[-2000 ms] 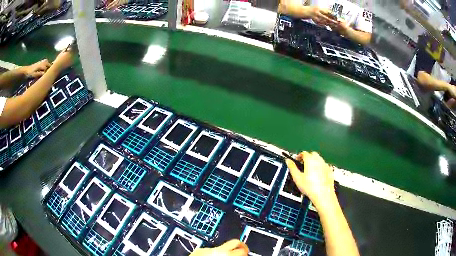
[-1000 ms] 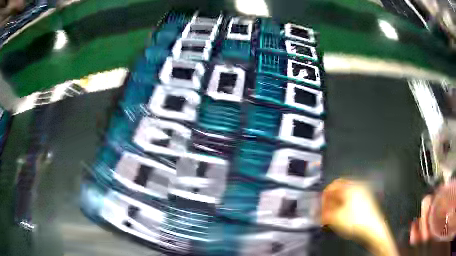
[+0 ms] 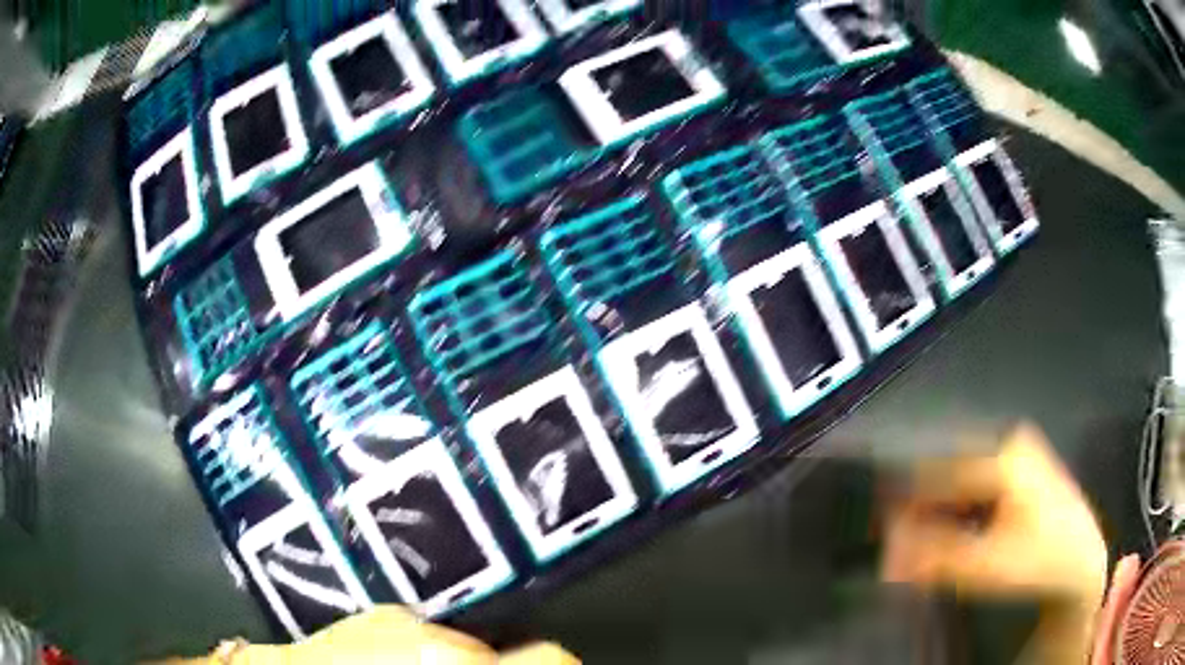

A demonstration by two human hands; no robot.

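A shiny black tray holds rows of teal-and-white front housings, each with a dark window and a teal keypad grid. Most lie lengthwise in the outer rows; a few lie crosswise between. My left hand is at the bottom edge of the picture, partly cut off, against or just beside the tray's near edge; its grip is hidden. My right hand is blurred over the mat, right of the tray and apart from it. Its fingers look curled, but I cannot tell whether it holds anything.
The tray lies on a dark grey-green mat. The green conveyor belt with its white edge runs behind at the upper right. A pink-orange fan stands at the lower right edge.
The tray has turned relative to the view, and its near row now slants up to the right. My left hand has come into view at the bottom. My right hand is farther from the tray.
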